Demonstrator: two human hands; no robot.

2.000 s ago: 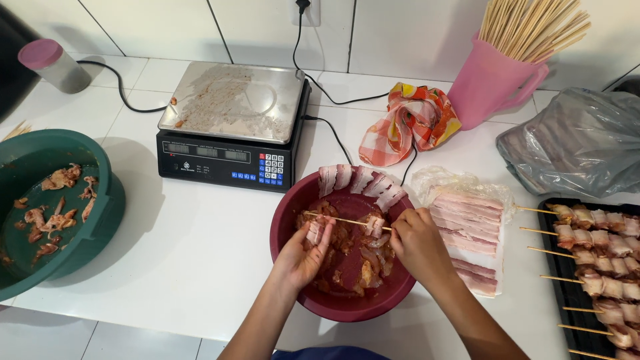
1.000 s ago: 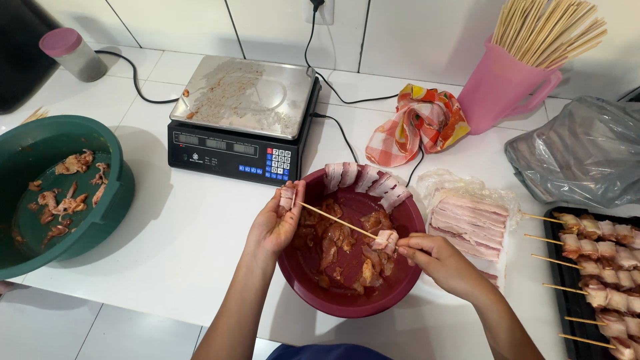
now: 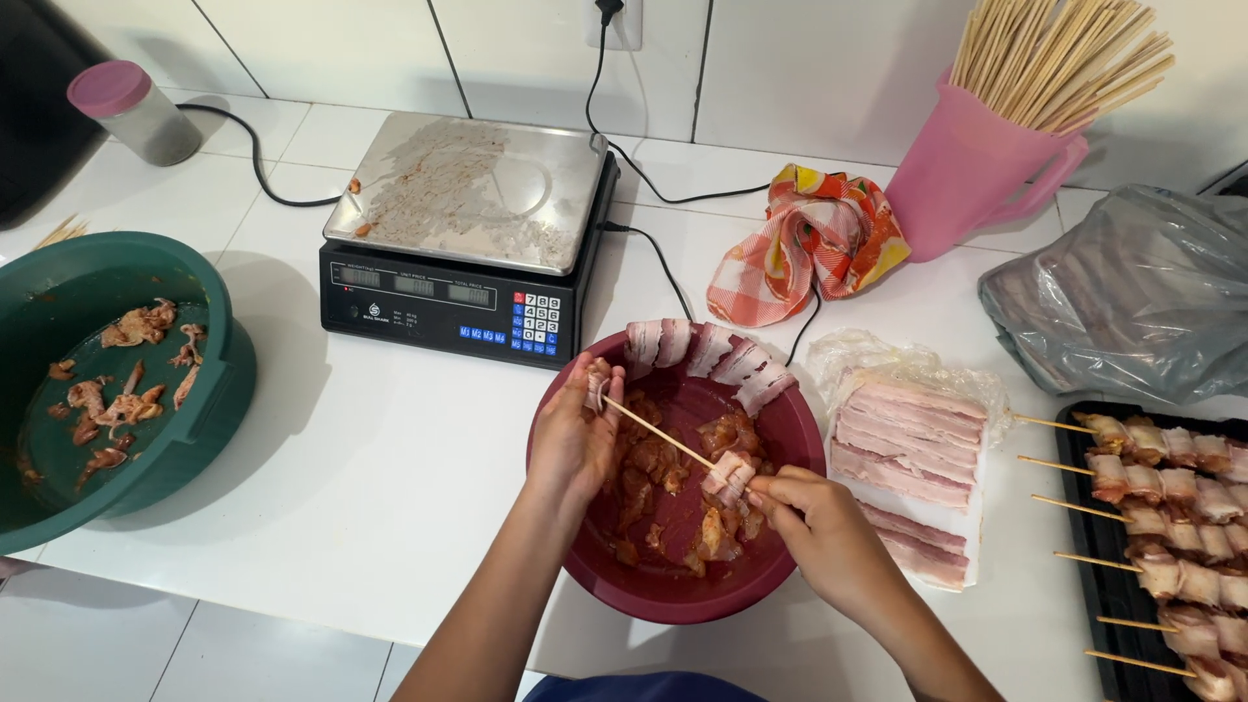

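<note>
Over a dark red plastic basin [image 3: 682, 603], a wooden skewer [image 3: 658, 432] slants between my two hands. My left hand [image 3: 577, 429] holds a bacon-wrapped piece of meat [image 3: 597, 382] at the skewer's upper end. My right hand [image 3: 804, 512] grips the other end, right beside a second bacon-wrapped piece [image 3: 729, 476] threaded on the stick. Seasoned raw meat pieces [image 3: 639, 487] lie in the basin, and short bacon strips [image 3: 712, 351] hang over its back rim. To the right, longer bacon slices [image 3: 909, 439] rest on a white sheet with clear plastic film.
A digital scale [image 3: 448, 292] stands behind left, a green basin [image 3: 234, 390] with meat scraps far left. A crumpled cloth [image 3: 814, 244], a pink jug [image 3: 975, 166] of skewers, a grey plastic bag [image 3: 1121, 292] and a black tray [image 3: 1077, 468] of filled skewers are behind and right.
My left hand has moved up and left from the basin's middle to its left rim, at the skewer's end. The bacon-wrapped piece near my right hand remains on the skewer.
</note>
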